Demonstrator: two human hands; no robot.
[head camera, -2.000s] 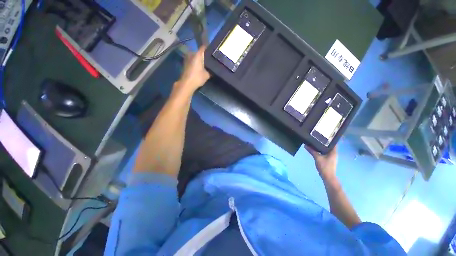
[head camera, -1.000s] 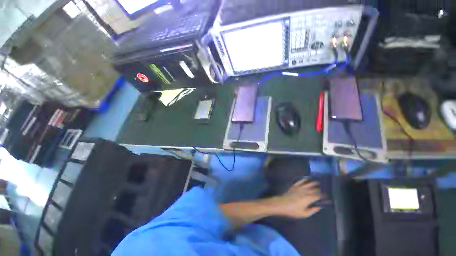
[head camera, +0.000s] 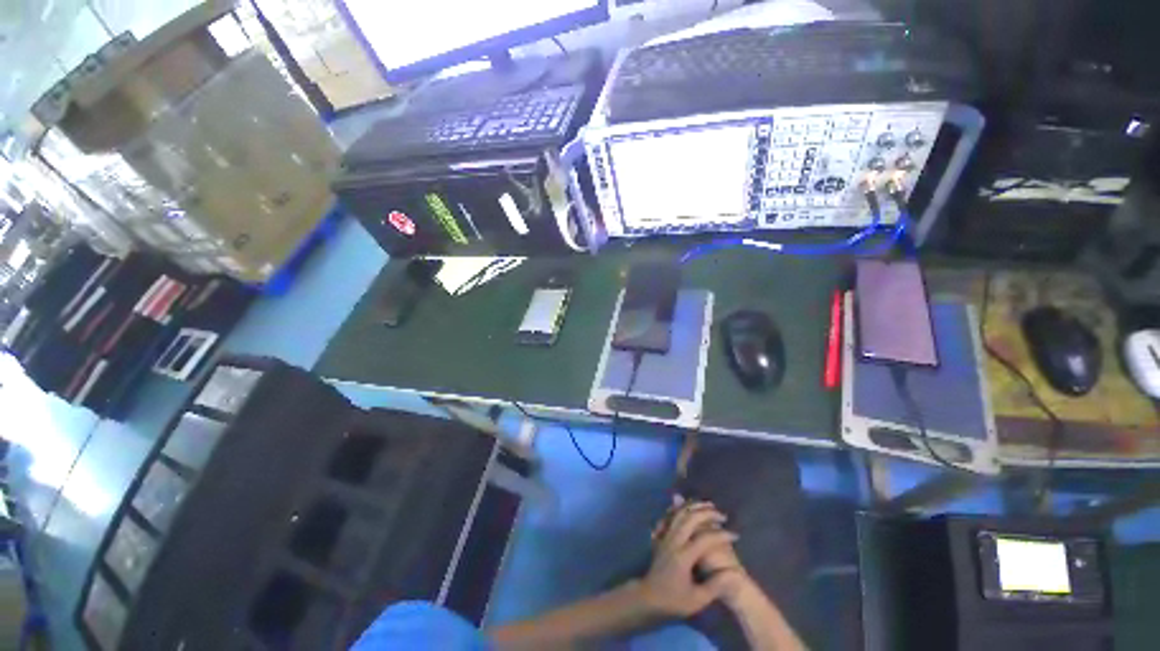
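Note:
My left hand (head camera: 683, 549) and right hand (head camera: 725, 572) are clasped together at my lap, below the bench edge, with nothing visible in them. On the bench, a dark phone (head camera: 648, 309) lies on the left coupling plate (head camera: 688, 363). A pinkish-purple phone (head camera: 897, 312) lies on the right plate (head camera: 960, 382). Each phone has a thin black cable at its near end. A small unit with a white-yellow face (head camera: 545, 314) lies further left.
A mouse (head camera: 753, 349) and red marker (head camera: 835, 340) lie between the plates. The tester (head camera: 687, 178) and PC case (head camera: 464, 210) stand behind. A black tray (head camera: 973, 623) with a lit unit (head camera: 1033, 567) is at lower right. Large slotted trays (head camera: 229, 509) are at left.
Both hands held the black tray earlier. My left hand was then alone over my lap and is now clasped with the right. The left phone's screen went from pinkish to dark. The view has shifted.

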